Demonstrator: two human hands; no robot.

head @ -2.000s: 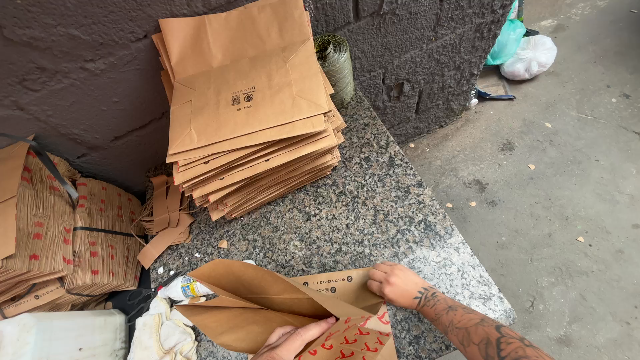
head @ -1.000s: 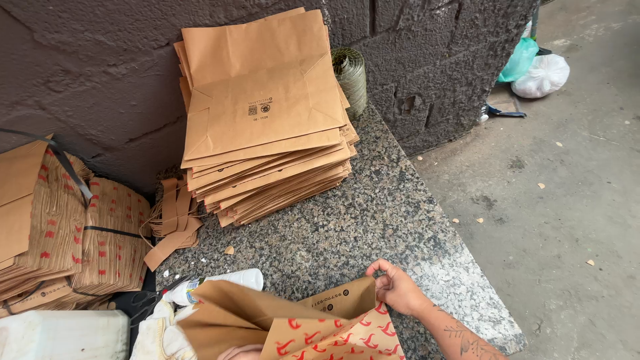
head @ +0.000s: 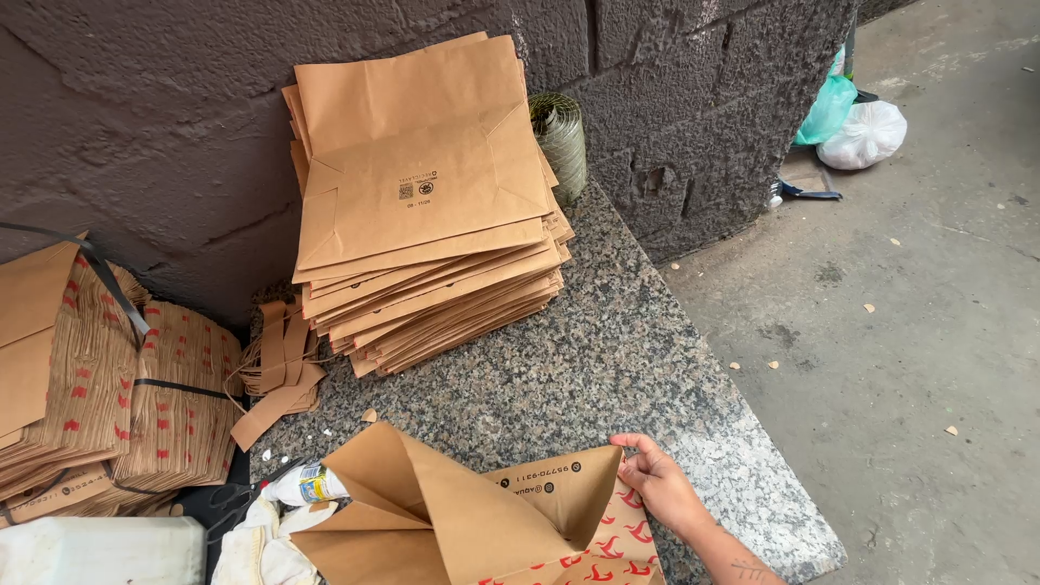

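An opened brown kraft paper bag (head: 487,520) with a red printed pattern and some writing lies at the bottom of the head view, on the granite counter (head: 634,341). My right hand (head: 662,479) pinches the bag's upper right corner between thumb and fingers. My left hand is out of sight; the bag's folded panels fill that area. Behind the bag, a tall stack of flat kraft paper bags (head: 422,179) stands against the dark wall. Left of that stack lie cut brown paper strips (head: 280,366).
At the left are strapped bundles of paper bags (head: 175,398), a whitish plastic container (head: 106,552), a white bottle (head: 305,485) and a whitish cloth (head: 264,540). A green mesh roll (head: 559,150) stands by the stack. Tied plastic bags (head: 863,134) sit on the floor beyond the counter edge.
The bag's mouth and folded panels have changed shape. My left hand, seen earlier at the bag's lower part, is now out of sight. My right hand stays at the corner.
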